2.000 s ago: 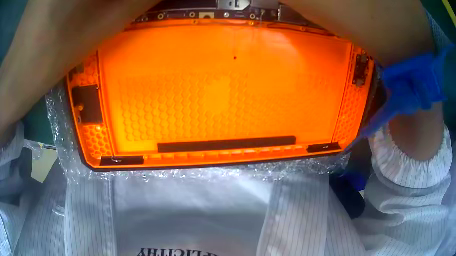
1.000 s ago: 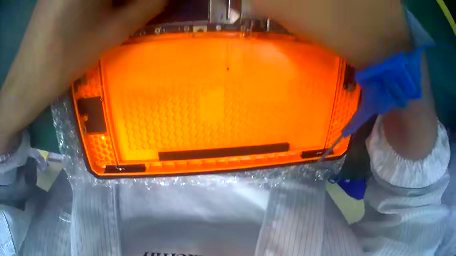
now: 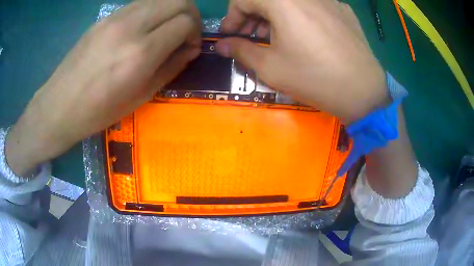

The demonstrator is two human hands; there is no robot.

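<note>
The orange tablet housing [image 3: 239, 150] with a black rim lies on a bubble wrap bag [image 3: 96, 171]. The main board [image 3: 208, 72], dark at left with a silver shield at right, runs along its far part. My left hand [image 3: 140, 47] is over the far left of the board, fingertips pinched together at the far edge. My right hand [image 3: 306, 52] is over the far right, thumb and fingers bent at the far edge near the left fingertips. Whether either holds a small part is hidden by the fingers. A blue wrist strap [image 3: 374, 127] is on my right wrist.
On the green mat at the far right lie black tweezers [image 3: 378, 21], a thin orange stick [image 3: 405, 30] and a curved yellow edge [image 3: 442, 47]. The strap's clip hangs over the housing's near right corner. My striped coat is at the near edge.
The view has shifted, so the housing sits lower and the board and both hands now show. Both hands remain at the far part of the housing; their fingertips are now visible close together.
</note>
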